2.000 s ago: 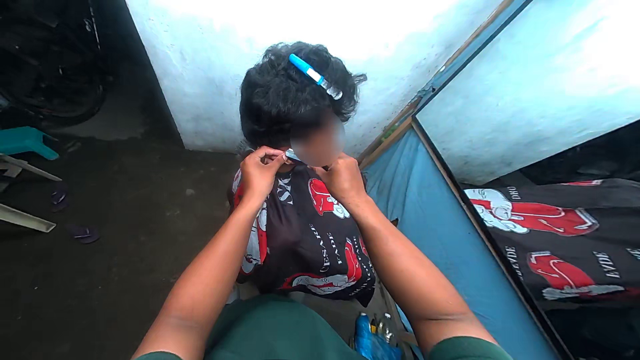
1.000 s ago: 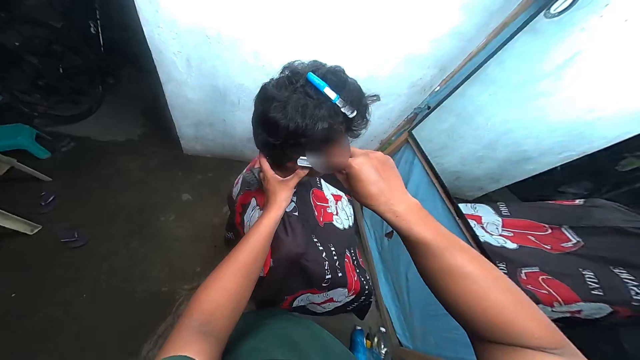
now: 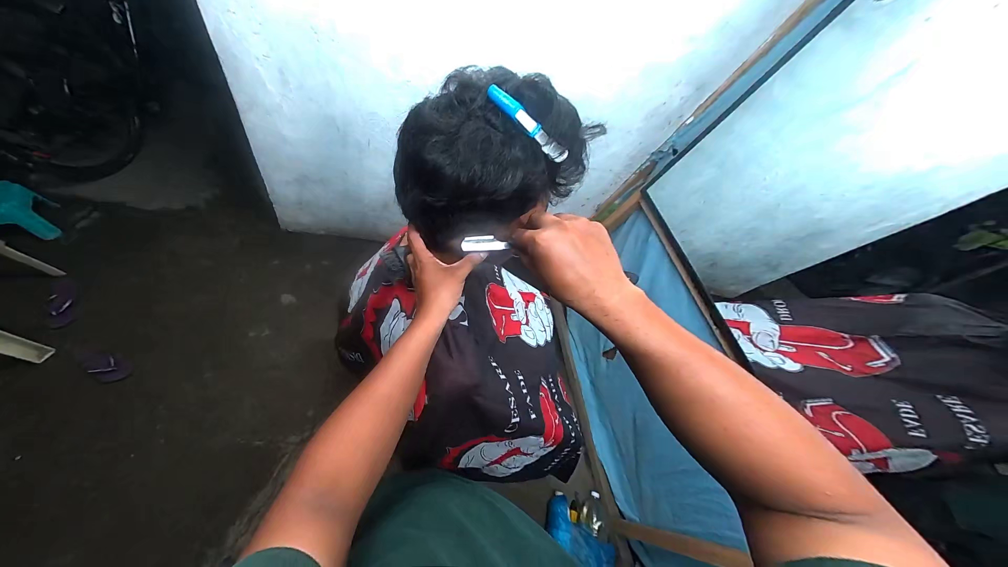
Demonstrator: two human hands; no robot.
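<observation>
A person sits with their back to me, wearing a dark barber cape [image 3: 472,370] printed with red and white figures. A blue and white marker-like object [image 3: 526,122] lies in the black hair [image 3: 465,150]. My right hand [image 3: 571,252] is closed around the handle of a straight razor [image 3: 483,244], its pale end against the nape just above the cape's collar. My left hand [image 3: 438,276] rests at the left of the neck, thumb and fingers spread on the skin, below and left of the razor. The razor's handle is mostly hidden by my right fingers.
A large framed mirror [image 3: 803,157] leans at the right, over blue cloth [image 3: 630,378]. Behind the person stands a whitish wall [image 3: 315,102]. Bottles [image 3: 592,513] and a blue plastic bag [image 3: 561,524] are low by the mirror. Slippers [image 3: 106,366], a teal stool [image 3: 27,209] and a bicycle [image 3: 79,102] are left.
The person's head, turned partly sideways two seconds ago, now shows its back to me. My right hand has come to the nape with the razor, and my left hand has spread on the neck.
</observation>
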